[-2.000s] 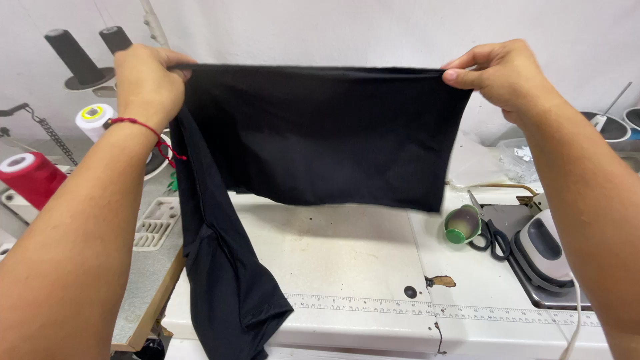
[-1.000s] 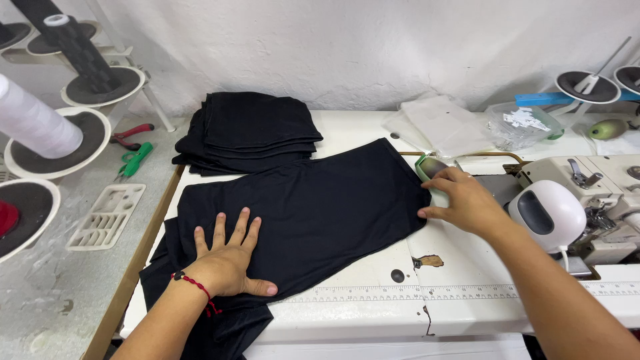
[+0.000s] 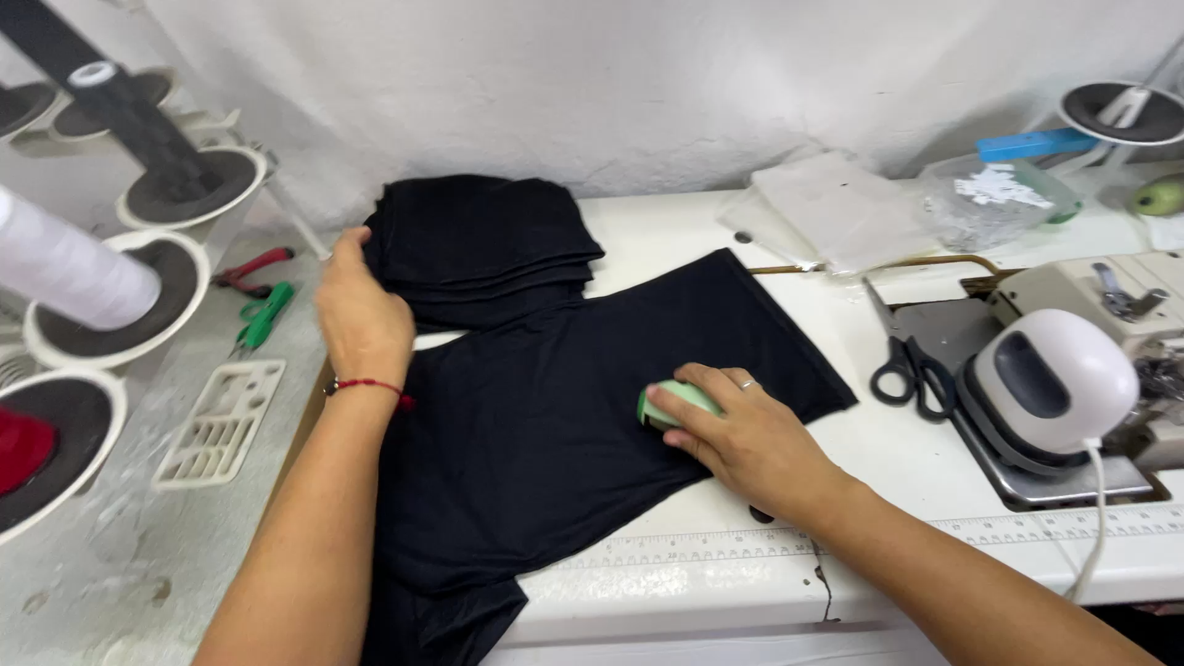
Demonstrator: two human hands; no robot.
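A black garment [image 3: 555, 425] lies spread over the white table, one end hanging at the front edge. My right hand [image 3: 740, 425] grips a small green object [image 3: 680, 404], its kind unclear, down on the cloth. At the left side of a stack of folded black cloth [image 3: 481, 231] is my left hand [image 3: 363, 301], fingers against the stack's edge; they are partly hidden, so whether they grip it is unclear. The stack sits against the wall, just behind the garment.
Black-handled scissors [image 3: 911, 375] lie beside a small white heat press [image 3: 1054, 384] near a sewing machine [image 3: 1147, 305]. A ruler strip [image 3: 703, 546] runs along the front. Green thread snips [image 3: 264, 319], red-handled pliers [image 3: 252, 270] and thread cones [image 3: 83, 268] are at left.
The garment, held up between both hands at first, now lies on the table. My right hand has brought the green object left onto the cloth. My left hand has moved from the garment to the stack.
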